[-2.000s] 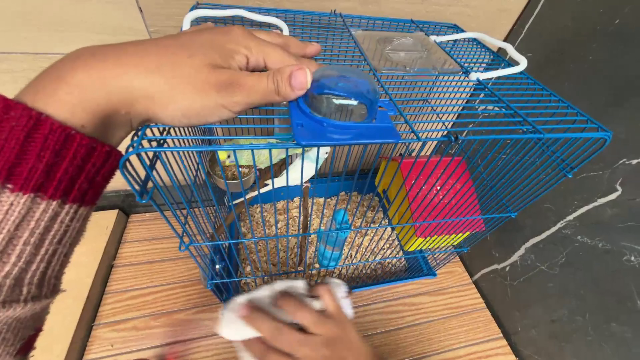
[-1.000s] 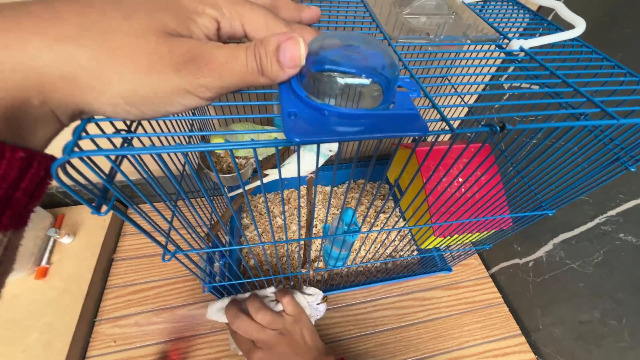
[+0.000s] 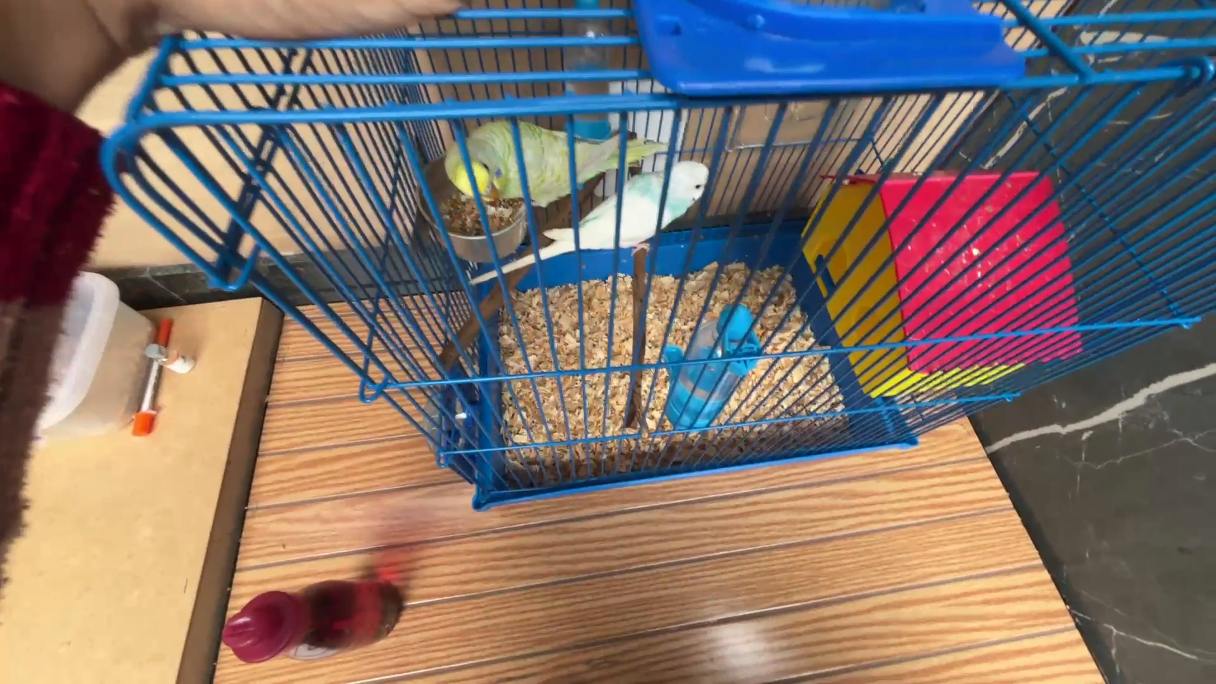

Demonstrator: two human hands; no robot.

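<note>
My left hand (image 3: 228, 14) is at the top left, resting on or just over the top of a blue wire birdcage (image 3: 608, 494); its fingers are mostly cut off by the frame edge. My right hand is out of sight, and so is the white cloth. Inside the cage, a green and yellow budgie (image 3: 541, 161) bends over a metal seed cup (image 3: 489, 242), and a white and pale blue budgie (image 3: 641, 209) perches beside it. A blue plastic drinker (image 3: 703, 380) stands over wood shavings (image 3: 579, 332). A pink and yellow box (image 3: 978, 266) is at the cage's right.
The cage stands on a wood-patterned tabletop (image 3: 760, 560). Near its front left lies a dark red-capped bottle (image 3: 332, 617). On a lighter board (image 3: 114, 532) at left are a plastic container (image 3: 95, 361) and an orange-ended tool (image 3: 152, 385). Dark marble (image 3: 1121, 503) lies right.
My right hand and the white cloth, seen at the cage's front lower edge before, have left the view. The view has moved closer to the cage. My left hand remains at the cage top.
</note>
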